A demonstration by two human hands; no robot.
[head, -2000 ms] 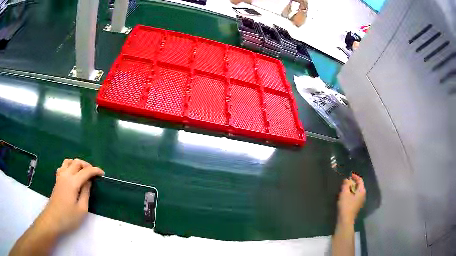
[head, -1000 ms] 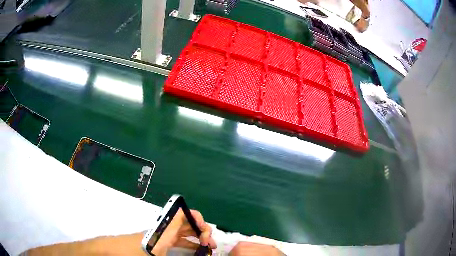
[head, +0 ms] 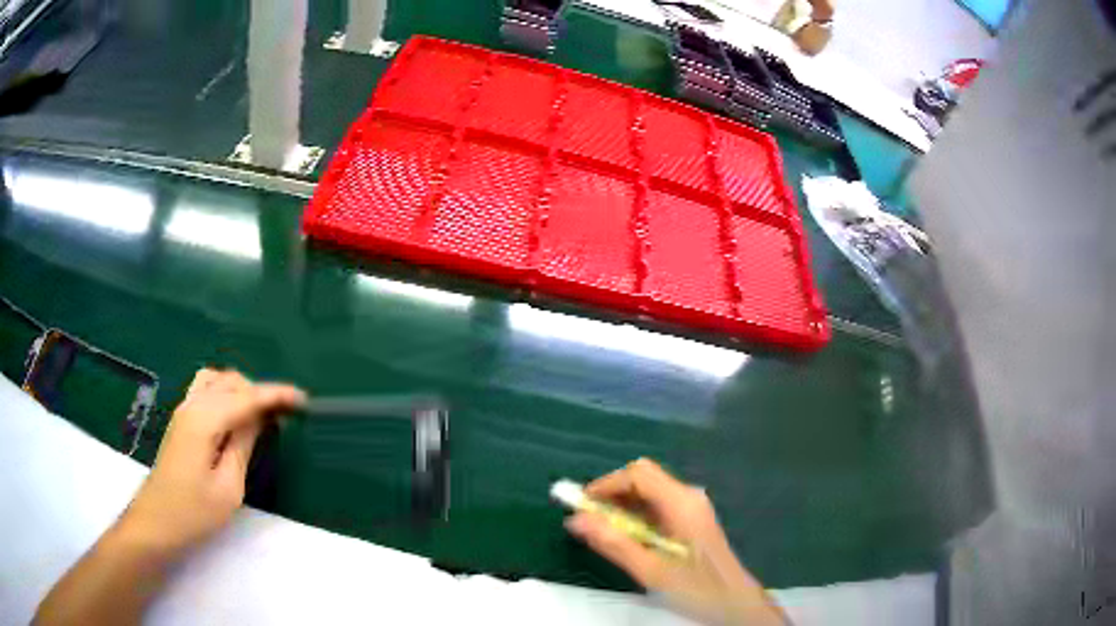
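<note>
My left hand [head: 218, 446] grips the left end of a phone middle frame [head: 431, 455] at the front of the green surface. The frame is blurred; its right end with the light details points right, and my fingers hide its left end. My right hand [head: 655, 538] holds a slim yellowish pen-like tool [head: 636, 528] with a whitish tip, to the right of the frame and apart from it. A second phone frame [head: 143, 410] lies at the far left, with an orange edge at its left end.
A large red grid tray [head: 526, 279] lies beyond my hands. Behind it are black trays [head: 734, 80], and a person's hand [head: 808, 22] at the far bench. A clear plastic bag [head: 857, 226] and grey machine casing [head: 1040, 306] are at right. A metal post [head: 278, 86] stands at left.
My left hand has moved left and now grips a frame on the surface. My right hand shows further up with the yellowish tool. The dark-screened, white-edged object held a second ago is out of view.
</note>
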